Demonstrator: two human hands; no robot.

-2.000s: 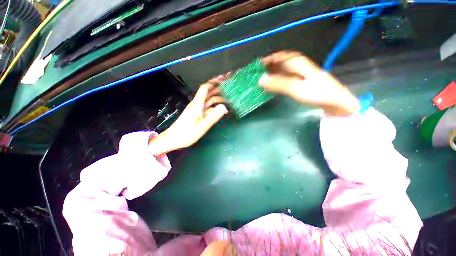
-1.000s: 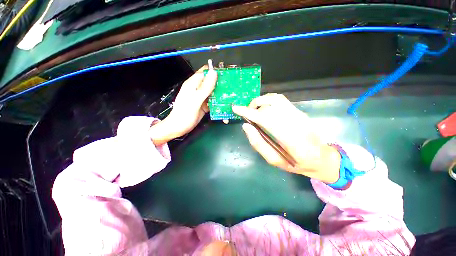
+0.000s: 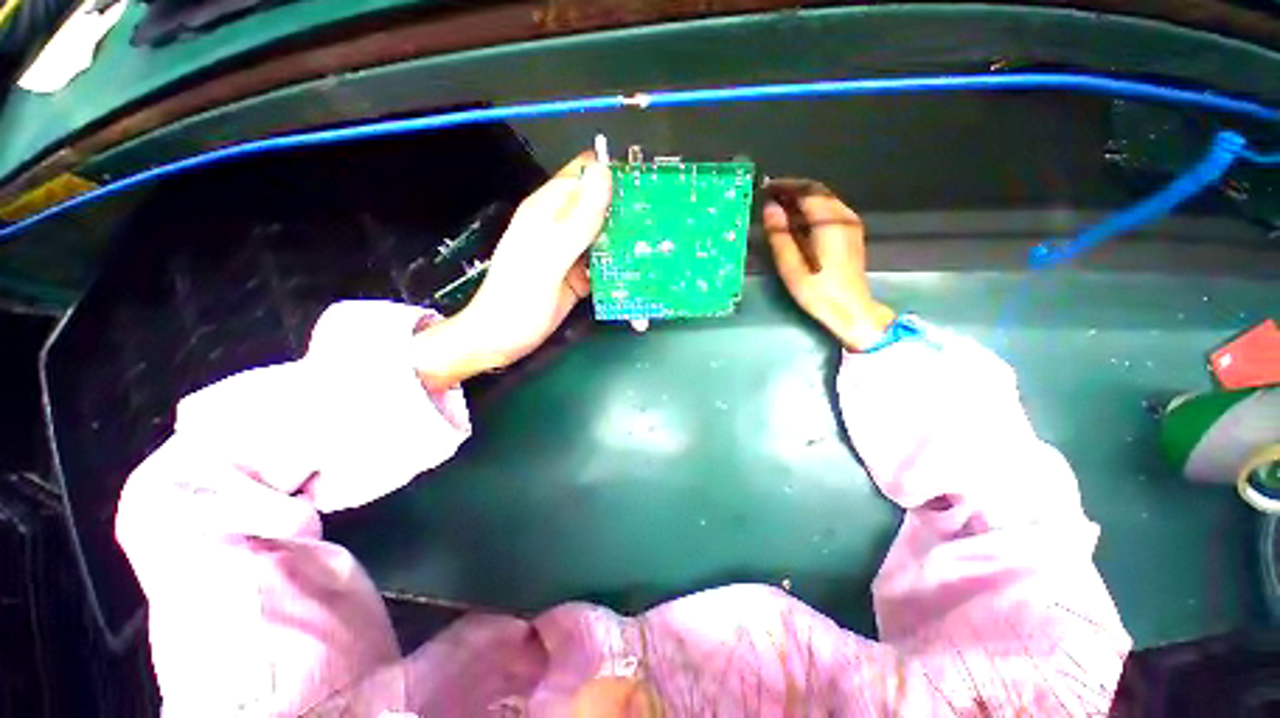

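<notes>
A green, nearly square circuit board (image 3: 677,241) is held up above the bench, its flat face towards me, small parts sticking out along its top edge. My left hand (image 3: 527,274) grips the board's left edge, thumb at the upper left corner. My right hand (image 3: 825,260) is just right of the board, with a small gap to its right edge. A thin dark tool (image 3: 803,232), pen-like or tweezers, lies against the right hand's fingers; its tip is hard to make out. A blue band (image 3: 898,334) is on the right wrist.
A black slotted tray (image 3: 211,351) is at left, with boards (image 3: 463,260) standing in it. A straight blue cord (image 3: 786,96) crosses behind. A coiled blue cord (image 3: 1144,204), red block (image 3: 1247,356), green-and-white cylinder (image 3: 1218,432) and pale ring (image 3: 1263,480) are at right.
The right hand has come off the board's lower face and moved up to its right side with the tool. The board, blurred and in both hands at first, is now steady in the left.
</notes>
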